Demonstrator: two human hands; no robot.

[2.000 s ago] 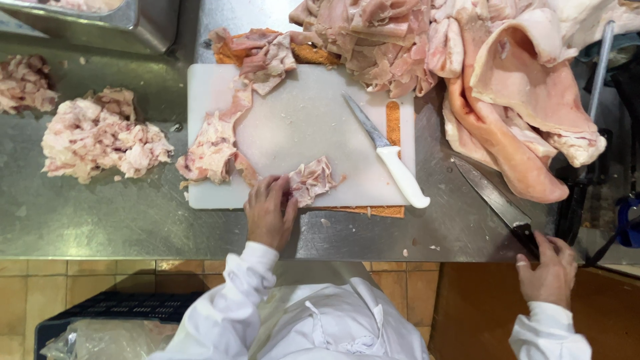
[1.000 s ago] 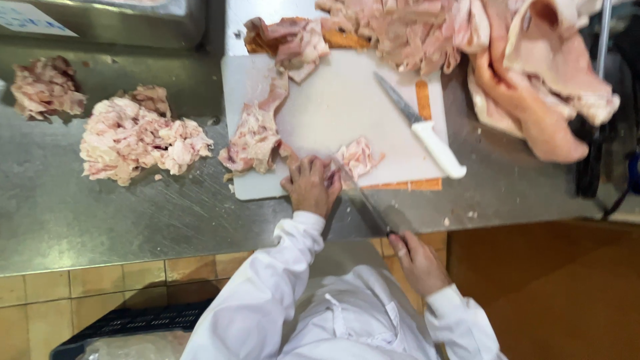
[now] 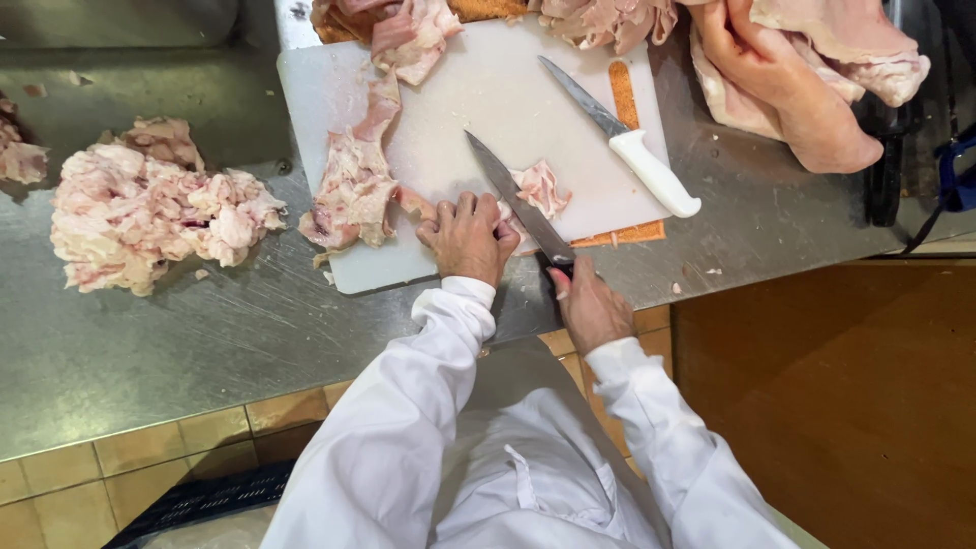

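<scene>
My left hand (image 3: 471, 238) presses down with curled fingers on a piece of raw meat or skin (image 3: 512, 225) at the near edge of the white cutting board (image 3: 457, 99). In my right hand (image 3: 596, 305) is the dark handle of a long kitchen knife (image 3: 512, 189), its blade slanting up and left across the board just right of my left fingers. A small pink scrap (image 3: 541, 189) lies against the blade's right side. Left on the board rests a strip of fatty meat (image 3: 354, 179). A white-handled knife (image 3: 648, 168) lies at the right, its tip pointing away.
Fatty trimmings (image 3: 152, 206) are heaped on the steel table (image 3: 229, 335) at left, with another heap (image 3: 17, 149) beyond. Pink slices (image 3: 606, 19) and large skin-on pieces (image 3: 801, 99) lie at the back and right. A metal container (image 3: 122, 23) stands back left. A dark crate (image 3: 206, 496) sits below.
My right hand was at the long knife's handle on the table at the right; it has brought that knife left onto the board. My left hand stays at the board's near edge.
</scene>
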